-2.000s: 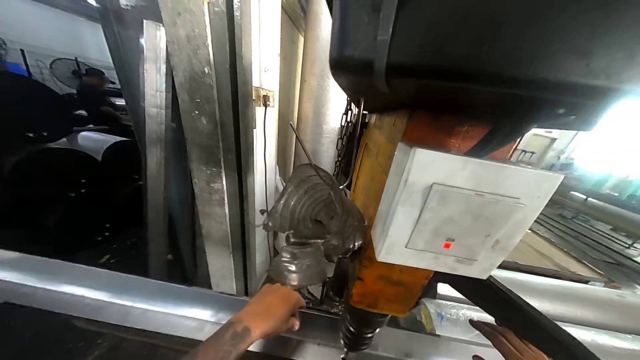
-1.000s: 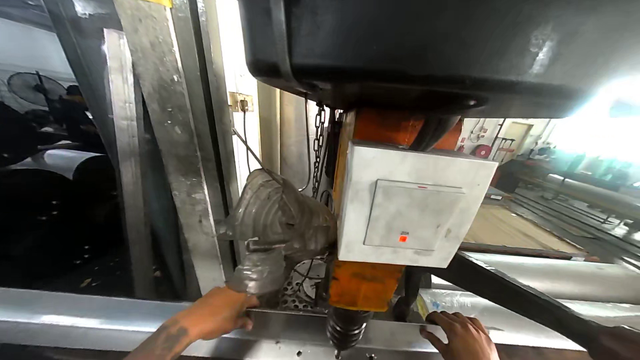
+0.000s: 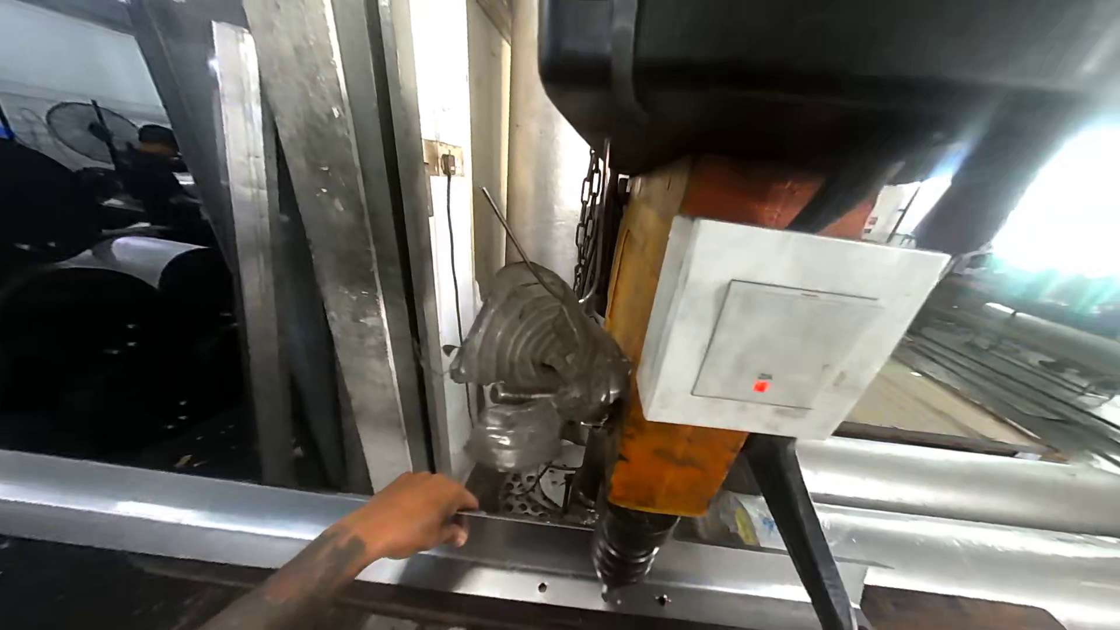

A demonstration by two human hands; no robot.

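Note:
My left hand (image 3: pixel 418 518) grips the upper edge of a long metal channel (image 3: pixel 516 547) that lies across the lower view, with small holes near its right part. My right hand is out of view. Above the channel stands a drill press with an orange-yellow body (image 3: pixel 674 468), a white switch box (image 3: pixel 787 328) with a red light, and a black cover (image 3: pixel 787 79). Its dark spindle end (image 3: pixel 632 547) points down at the channel. A black feed lever (image 3: pixel 801 534) slants down at the right. Plastic-wrapped machine parts (image 3: pixel 534 350) sit behind my left hand.
Metal beams (image 3: pixel 324 192) lean upright at the left. A chain (image 3: pixel 587 223) hangs behind the press. Large silvery rolls (image 3: pixel 945 534) lie at the right. Far left, a person (image 3: pixel 150 175) is near a fan (image 3: pixel 92 131), beyond a wrapped roll (image 3: pixel 144 258).
My right hand, seen near the channel at lower right in both earlier frames, has gone out of view. My left hand stays at the channel's edge. The view has shifted.

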